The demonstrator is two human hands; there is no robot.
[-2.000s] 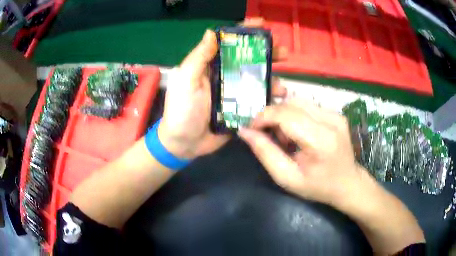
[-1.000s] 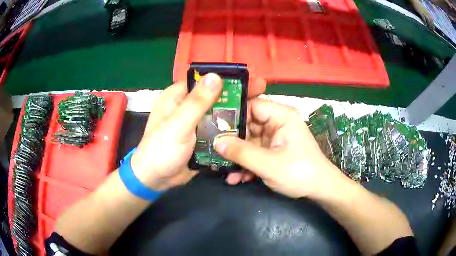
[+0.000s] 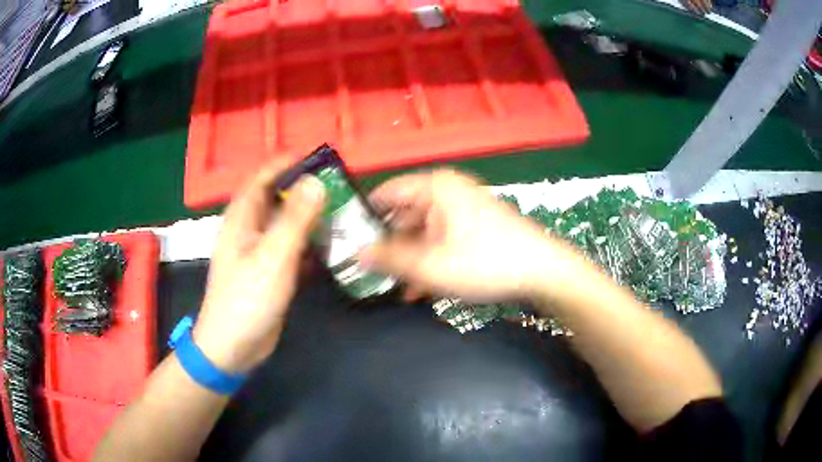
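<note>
A dark phone housing [image 3: 348, 236] with a green and silver circuit board in its open back is held tilted above the black bench, its top towards the upper left. My left hand [image 3: 257, 262] grips its left side, thumb over the board's upper part. My right hand [image 3: 451, 236] is at its right side, fingers on or close to the lower part; blur hides the exact contact. A blue band [image 3: 205, 361] is on my left wrist. A pile of circuit boards [image 3: 635, 248] lies on the bench at right, partly behind my right forearm.
A red tray [image 3: 104, 361] with stacked boards is at left. A large red tray [image 3: 379, 99] lies on the green conveyor belt [image 3: 144, 162], with dark phones [image 3: 106, 90] beside it. A grey post [image 3: 730, 108] stands at right, near scattered small parts [image 3: 782, 271].
The housing has moved left and tilted from nearly upright, with both hands around it. The view has shifted, so the belt tray appears further left and more of the board pile shows.
</note>
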